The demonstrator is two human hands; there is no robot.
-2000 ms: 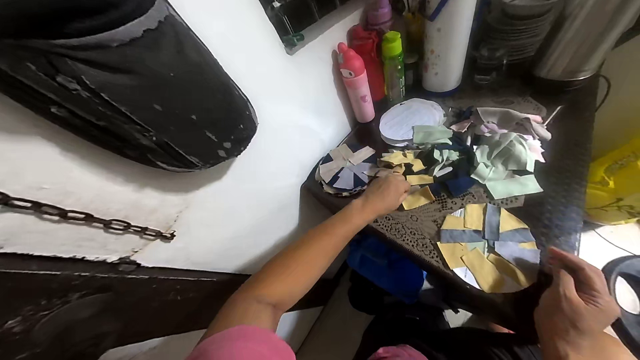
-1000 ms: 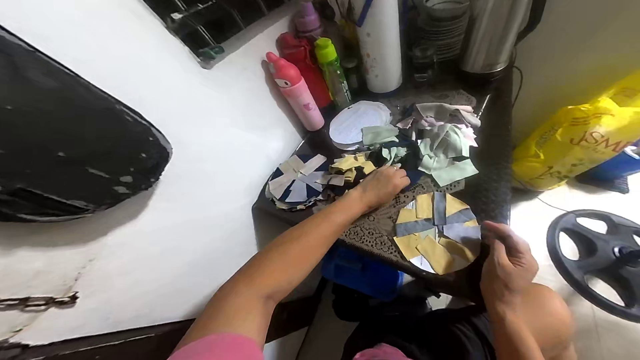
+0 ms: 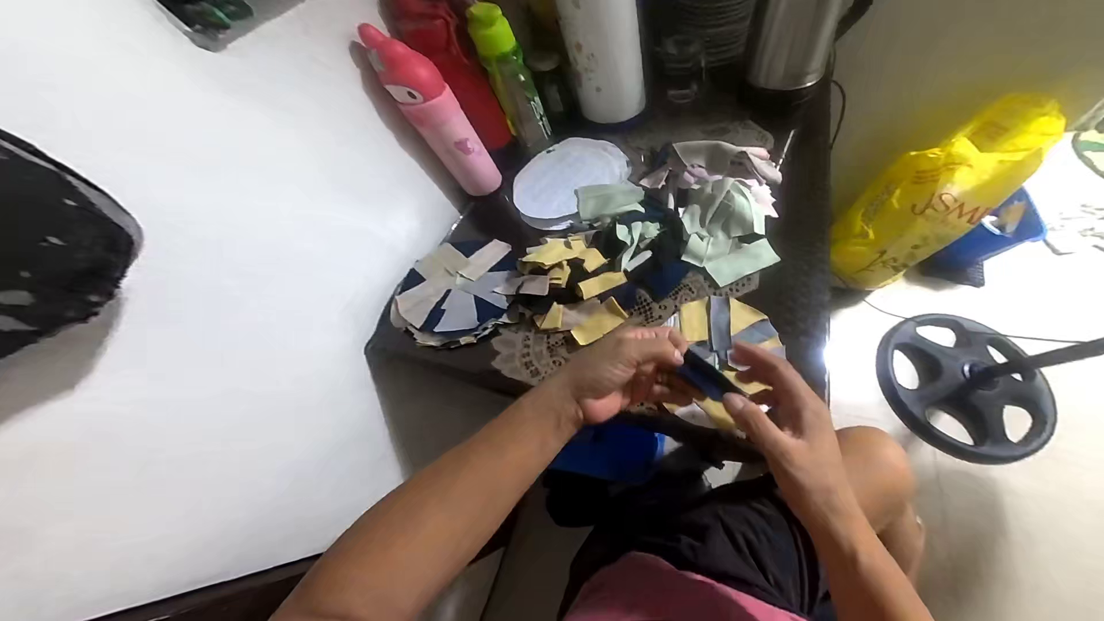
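Observation:
Between my two hands is a small dark blue fabric strip (image 3: pixel 707 376). My left hand (image 3: pixel 634 373) pinches its upper left end, and the fingers of my right hand (image 3: pixel 780 398) are at its lower right end. Beneath them lies a round patchwork piece (image 3: pixel 743 321) of yellow, grey and pale fabric, partly hidden by both hands. To the left rests a stack of round pieces with pale strips on navy (image 3: pixel 457 289). Yellow fabric scraps (image 3: pixel 599 321) and green fabric scraps (image 3: pixel 729 259) lie beyond my hands, near white fabric circles (image 3: pixel 569 179).
A pink bottle (image 3: pixel 448 129), a green-capped bottle (image 3: pixel 517 86), a white flask (image 3: pixel 604 60) and a steel container (image 3: pixel 789 43) stand at the back of the dark table (image 3: pixel 423 373). Right of it are a yellow plastic bag (image 3: pixel 914 203) and a black wheel-shaped object (image 3: pixel 966 388).
My left hand has moved from the scraps to over the round patchwork piece, now with a dark blue strip. My right hand has come in from that piece's edge to meet it. The view has shifted.

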